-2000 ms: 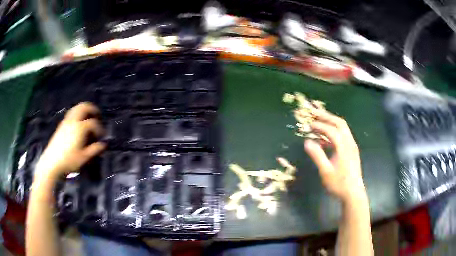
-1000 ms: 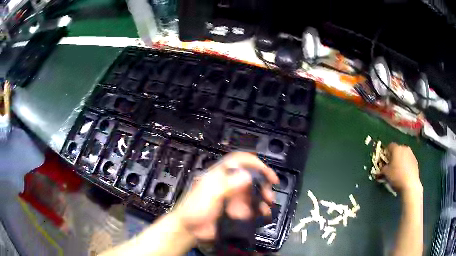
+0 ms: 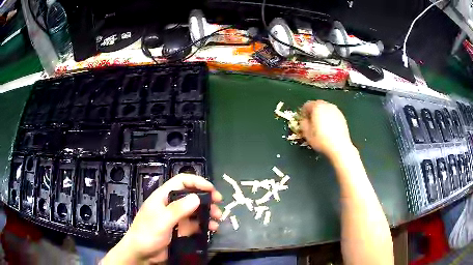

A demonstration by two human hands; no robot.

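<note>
My left hand (image 3: 174,215) is closed around a black plastic housing (image 3: 188,227), held over the near right corner of the black blister tray (image 3: 111,135). My right hand (image 3: 322,124) is over the farther pale pile (image 3: 291,123) on the green mat; its fingertips are down at the pile and hidden by the hand, so I cannot tell whether they pinch a piece. The nearer pale pile (image 3: 254,196) lies loose to the right of the tray, beside my left hand.
A clear blister tray (image 3: 409,150) with black oval units is at the right. Behind the green mat (image 3: 249,111), a white ledge with red-orange markings holds scanners (image 3: 280,39), cables and a black mouse (image 3: 176,41). A clear bottle (image 3: 58,28) stands back left. A red stool (image 3: 428,240) is below.
My left hand reached into the tray at first, then took hold of a black housing and brought it to the tray's near right corner. My right hand remains at the farther pile. The view has shifted.
</note>
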